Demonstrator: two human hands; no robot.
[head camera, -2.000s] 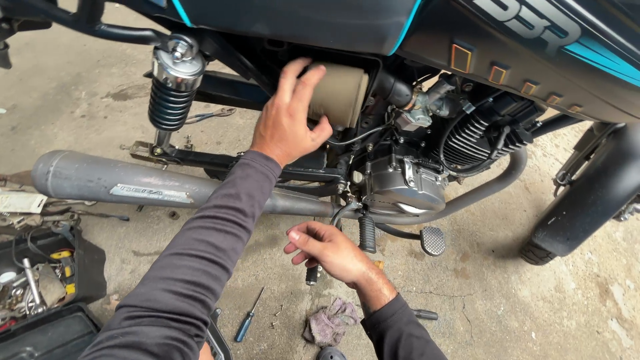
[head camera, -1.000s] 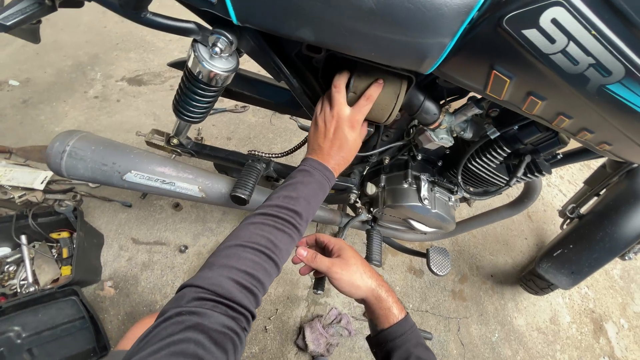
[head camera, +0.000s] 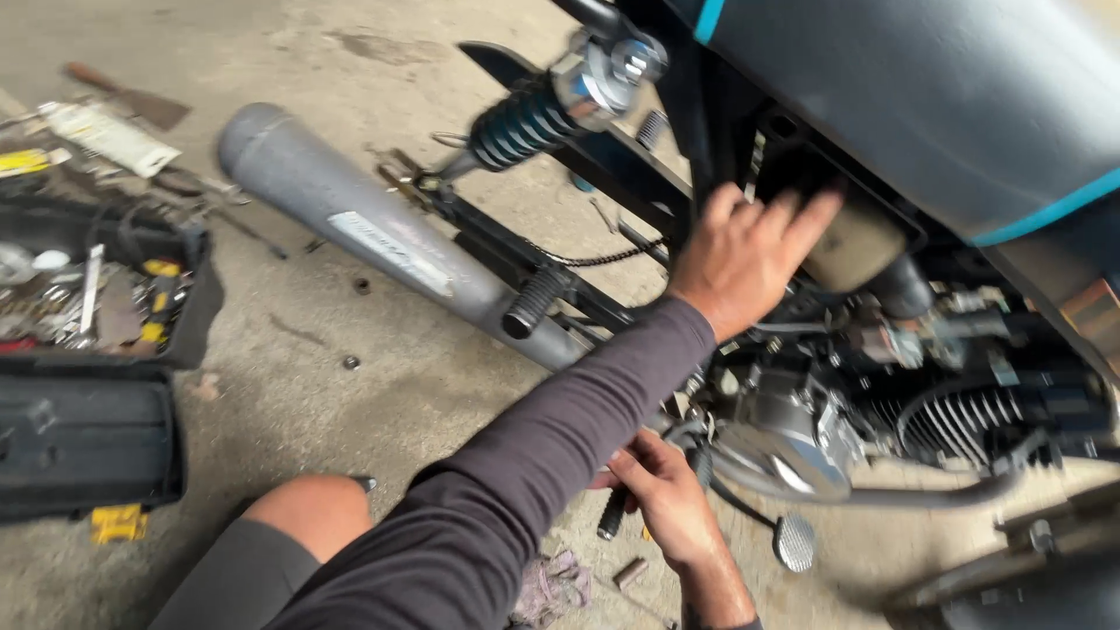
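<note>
My left hand (head camera: 744, 254) reaches into the opening beneath the motorcycle's seat (head camera: 892, 96), fingers spread against or just beside a tan rounded air filter housing (head camera: 853, 245); blur hides the exact contact. Lower down, partly behind the left sleeve, my right hand (head camera: 669, 499) has its fingers curled near a black rubber-covered lever (head camera: 613, 514). Whether it holds anything is not visible. The engine (head camera: 779, 429) and its finned cylinder lie to the right of both hands, and the metal brake pedal (head camera: 794, 542) is below the engine.
A grey exhaust muffler (head camera: 350, 210) and a shock absorber (head camera: 534, 114) are left of my arm. An open toolbox (head camera: 197, 306) full of tools lies at far left. A rag (head camera: 556, 586) and a small nut (head camera: 351, 362) rest on the concrete floor.
The left hand has shifted from on top of the tan housing to its left side, deeper in the opening. The view has turned left and come closer.
</note>
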